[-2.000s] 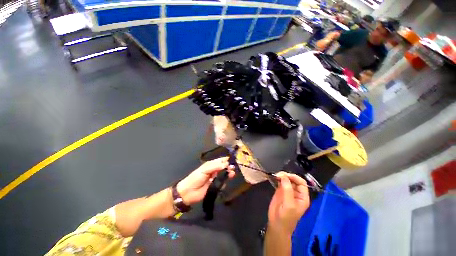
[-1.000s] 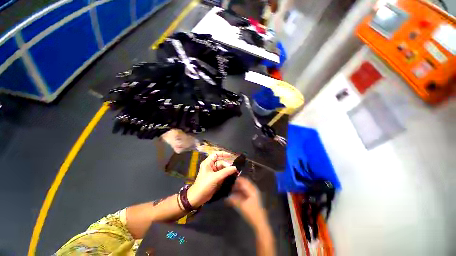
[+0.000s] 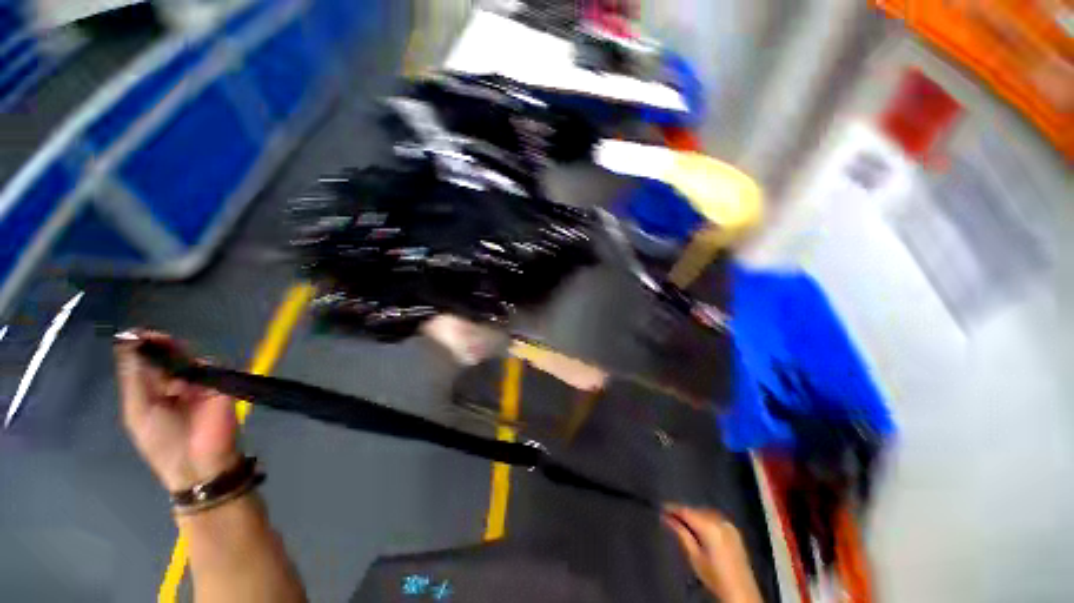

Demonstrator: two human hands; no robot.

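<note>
A long black strap (image 3: 377, 415) is stretched between my two hands, above the floor and in front of the table. My left hand (image 3: 177, 412) is at the far left, closed on one end of the strap. My right hand (image 3: 710, 544) is at the lower right, with its fingertips on the thin other end. A small pale glint shows on the strap right of its middle. A large black strap bundle (image 3: 448, 247), tied with a white cord (image 3: 453, 159), lies on the dark table. The picture is blurred.
A blue cloth (image 3: 662, 212), a yellow disc (image 3: 721, 194) and a pale stick (image 3: 697, 254) are at the table's right. A blue bin (image 3: 801, 342) with black straps stands beyond the table's right edge. An orange housing (image 3: 1001, 53) is top right. A blue-panelled machine (image 3: 153, 153) is upper left.
My hands, close together a second ago, are now far apart. My left hand has moved far left and my right hand right and down, with the strap drawn out between them. The view has shifted slightly.
</note>
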